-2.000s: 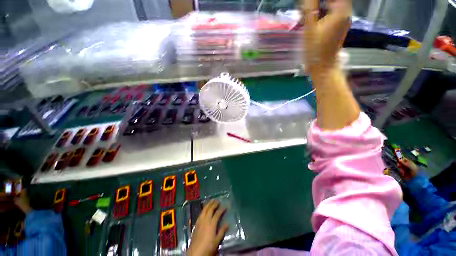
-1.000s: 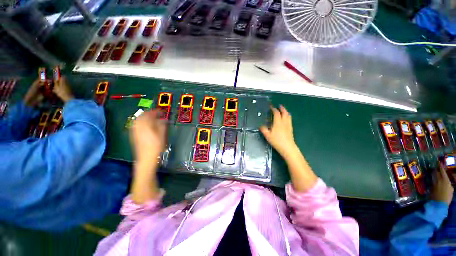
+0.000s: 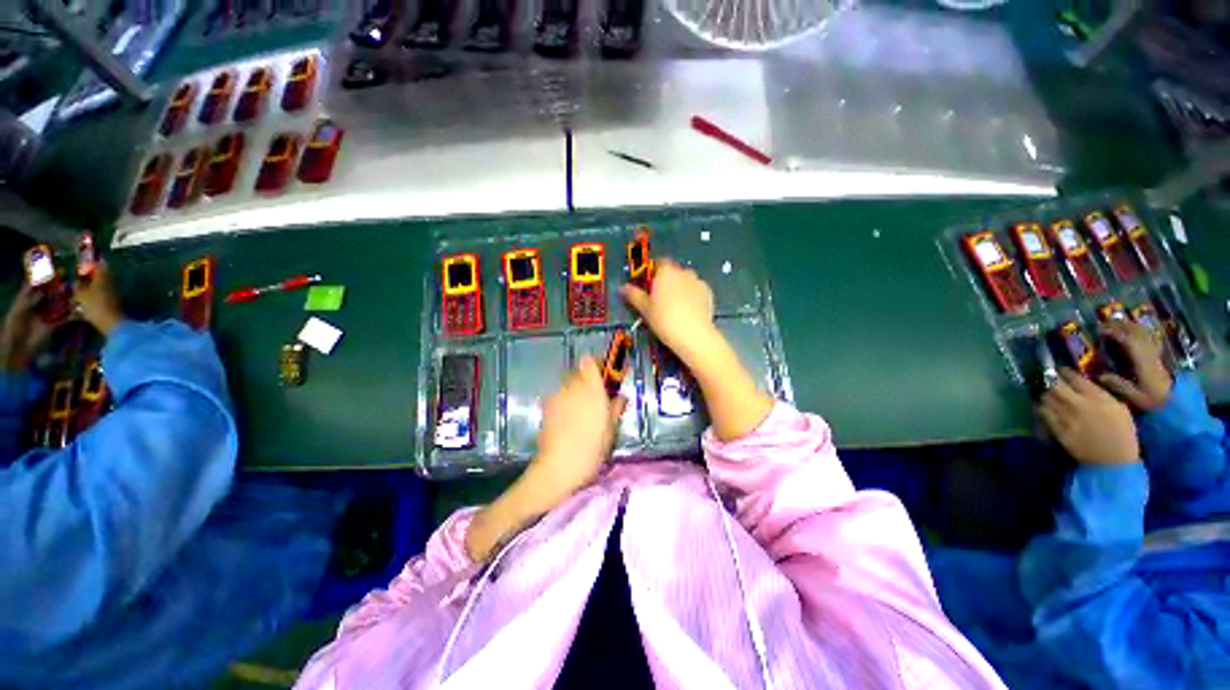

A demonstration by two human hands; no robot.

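A clear plastic tray (image 3: 518, 465) lies in front of me. Three red keypad phones with orange frames and dark screens, one of them here (image 3: 525, 289), lie in its far row. A dark phone (image 3: 457, 402) lies in the near left pocket. My left hand (image 3: 580, 413) holds a tilted red-orange phone (image 3: 617, 360) over the near row. My right hand (image 3: 673, 305) grips another tilted phone (image 3: 639, 256) at the fourth far pocket. Another dark phone (image 3: 673, 386) lies in the near row, partly hidden by my right arm.
Left of the tray are a red pen (image 3: 274, 289), a green square (image 3: 325, 299), a white square (image 3: 320, 334) and a small block (image 3: 291, 363). A red stick (image 3: 730, 140) lies on the white strip. People in blue sleeves handle phones on both sides; a phone tray (image 3: 986, 329) is at right.
My left hand has moved right from the tray's left side and now holds a phone. My right hand has moved left and grips one. The near-row red phone has left its pocket. The view has shifted.
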